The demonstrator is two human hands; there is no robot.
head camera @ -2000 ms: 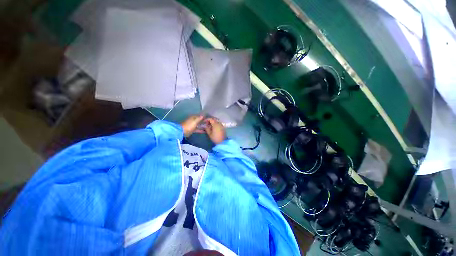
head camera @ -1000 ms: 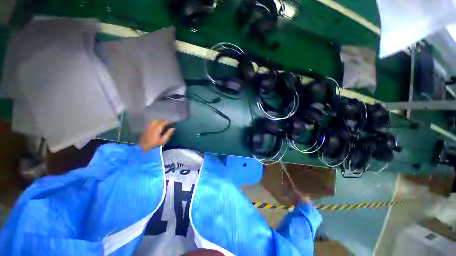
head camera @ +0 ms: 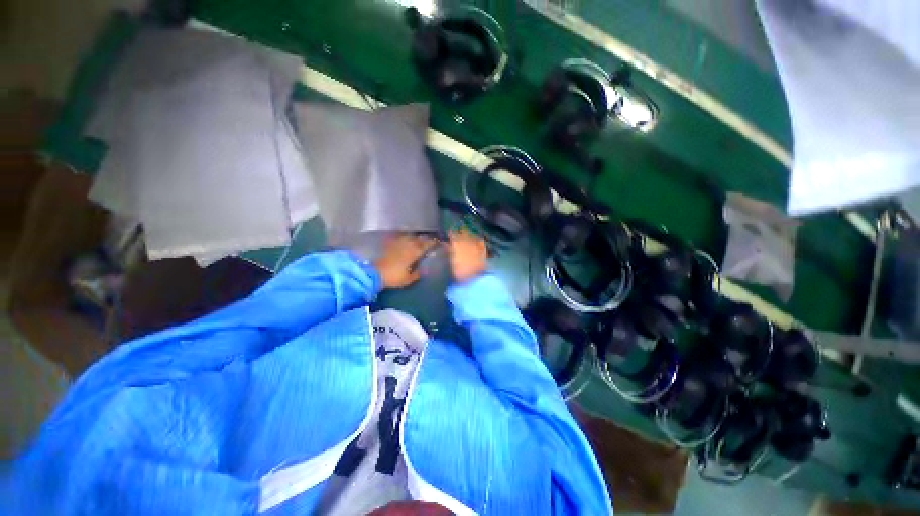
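A grey-white protective bag (head camera: 375, 173) lies on the green bench just ahead of my hands. My left hand (head camera: 406, 260) is at its lower edge, with the fingers curled. My right hand (head camera: 467, 254) is close beside it on the right, fingers bent. A thin dark cord shows near the fingertips; the blur hides whether either hand grips it or the bag. A stack of flat empty bags (head camera: 202, 151) lies to the left. Black headsets with thin silvery headbands (head camera: 590, 264) are clustered to the right.
Two more headsets lie farther back, one at the top (head camera: 459, 55). A small grey bag (head camera: 759, 247) is at the right. Large white sheets (head camera: 852, 111) hang at the upper right. A brown carton (head camera: 61, 217) with grey bundles is at the left.
The camera view has shifted and turned. My right hand, low at the right a second ago with a thin strand near it, has come back beside my left hand at the bag's lower edge.
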